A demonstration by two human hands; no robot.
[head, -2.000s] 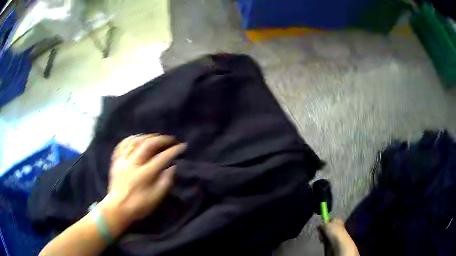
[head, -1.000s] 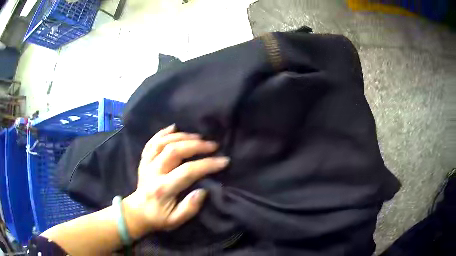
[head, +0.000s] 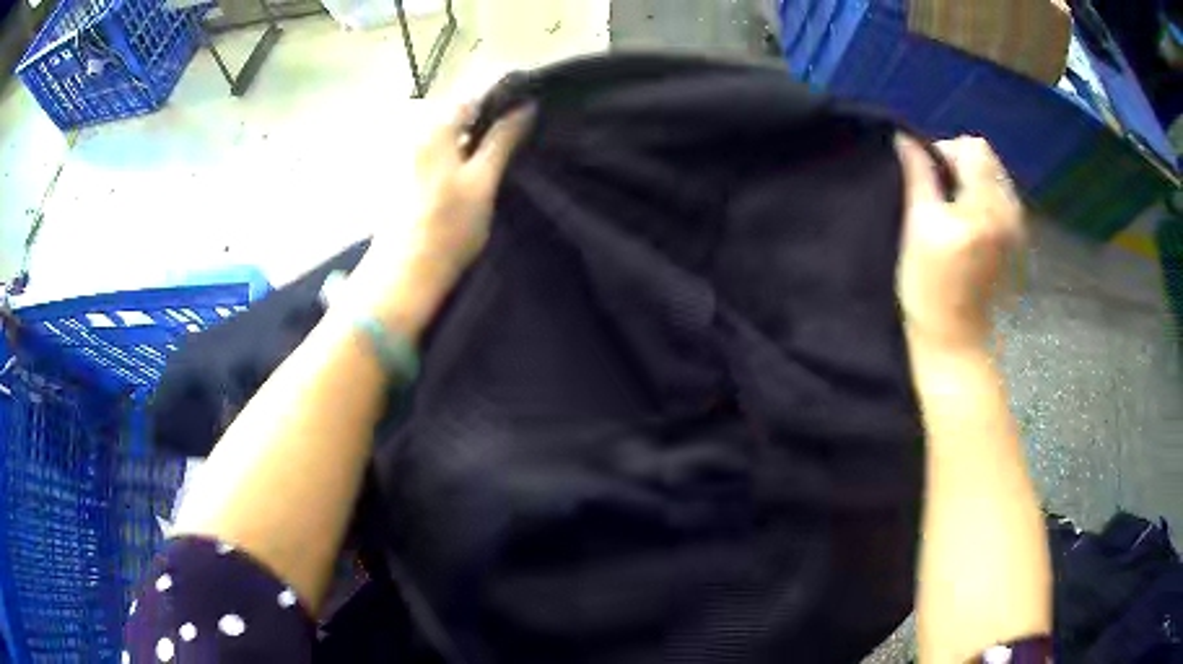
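Observation:
A dark denim garment [head: 649,376] fills the middle of the view, blurred and creased, and hangs between my hands. My left hand [head: 467,182] grips its upper left edge. My right hand [head: 960,214] grips its upper right edge. A dark part of the cloth extends to the left under my left forearm. What lies under the garment is hidden. The mallet cannot be seen.
A blue slatted crate [head: 65,506] stands at my left. Another blue crate [head: 110,65] is at the far upper left, beside dark metal legs. A blue container with cardboard [head: 992,36] is at the upper right. A dark garment pile [head: 1122,584] lies at the lower right.
My left hand has moved from flat on the cloth to its upper left edge. My right hand has come into view, gripping the other edge. The garment's upper part is lifted.

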